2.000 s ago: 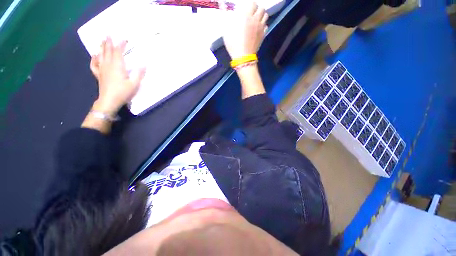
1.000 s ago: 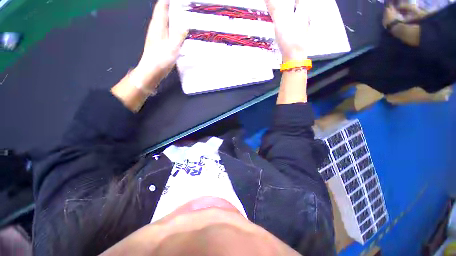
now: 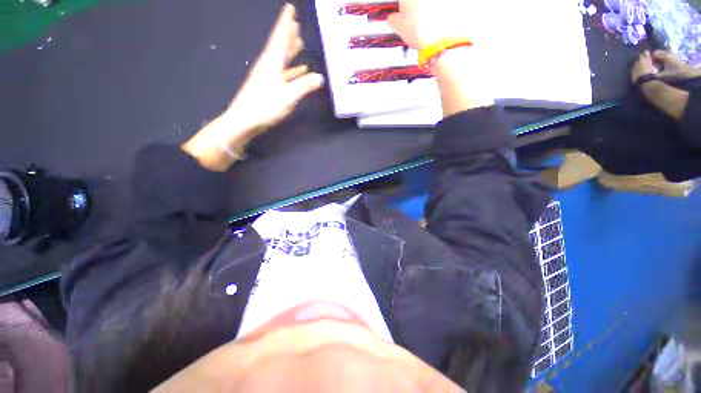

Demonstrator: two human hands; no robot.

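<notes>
A white foam tray (image 3: 338, 69) lies on the black bench at the top centre, with bundles of dark-red wire leads (image 3: 388, 74) in its parallel slots. A plain white foam slab (image 3: 538, 57) lies to its right, and a white edge shows under the tray. My left hand (image 3: 269, 96) is empty with fingers apart, just left of the tray. My right hand (image 3: 411, 23) reaches over the tray at its upper wire bundles; its fingers are overexposed and partly cut off by the top edge, so its grip cannot be told.
Pale purple parts (image 3: 626, 17) lie at the top right beside another worker's hands (image 3: 665, 73). A black round object (image 3: 46, 203) stands on the bench at the left. Gridded white trays (image 3: 555, 292) and brown cardboard (image 3: 576, 169) are on the blue floor at the right.
The slotted tray now shows more fully, with more red bundles in view. My left hand has come off the tray's left side. My right hand has moved over the slots. The camera view has shifted.
</notes>
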